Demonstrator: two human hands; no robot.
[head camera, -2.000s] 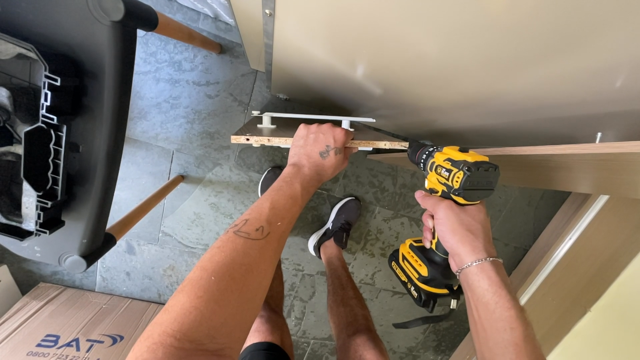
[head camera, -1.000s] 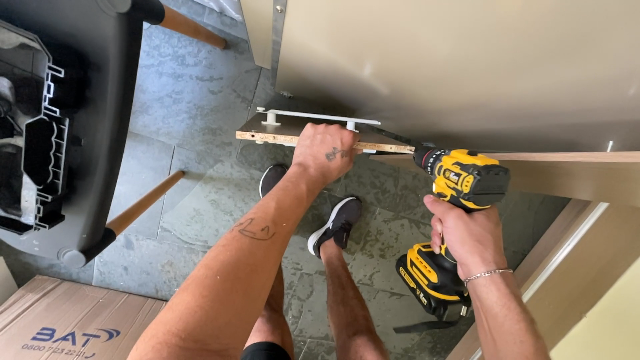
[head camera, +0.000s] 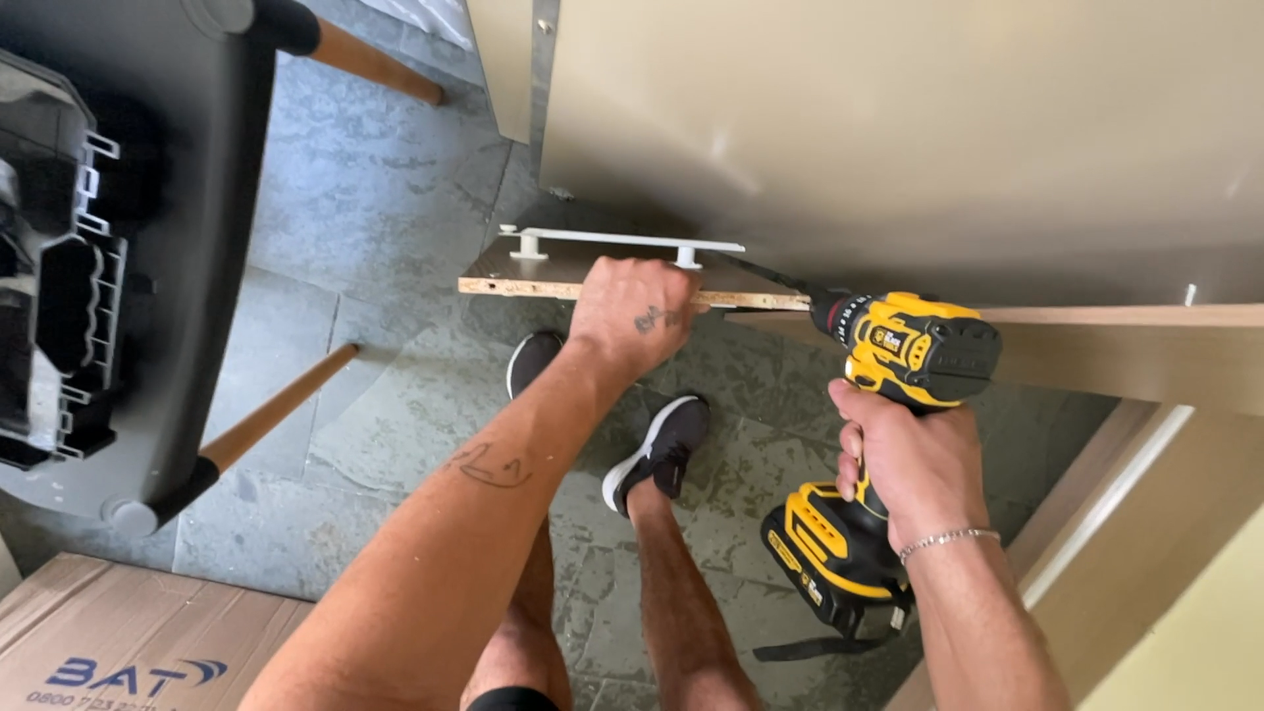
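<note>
My left hand grips the raw front edge of a chipboard panel, its fingers hidden behind and over the board. A white plastic bar stands on two short posts on the panel's dark face. My right hand is closed round the handle of a yellow and black cordless drill. The drill's chuck points left, right at the panel's right end; whether its bit touches the chipboard cannot be told. Below the handle is the drill's battery, with a black strap hanging from it.
A large beige panel rises beyond the board. To the right runs a wooden board edge with a screw or pin near it. A black chair with wooden legs bears a plastic organiser at left. A cardboard box lies lower left on slate tiles.
</note>
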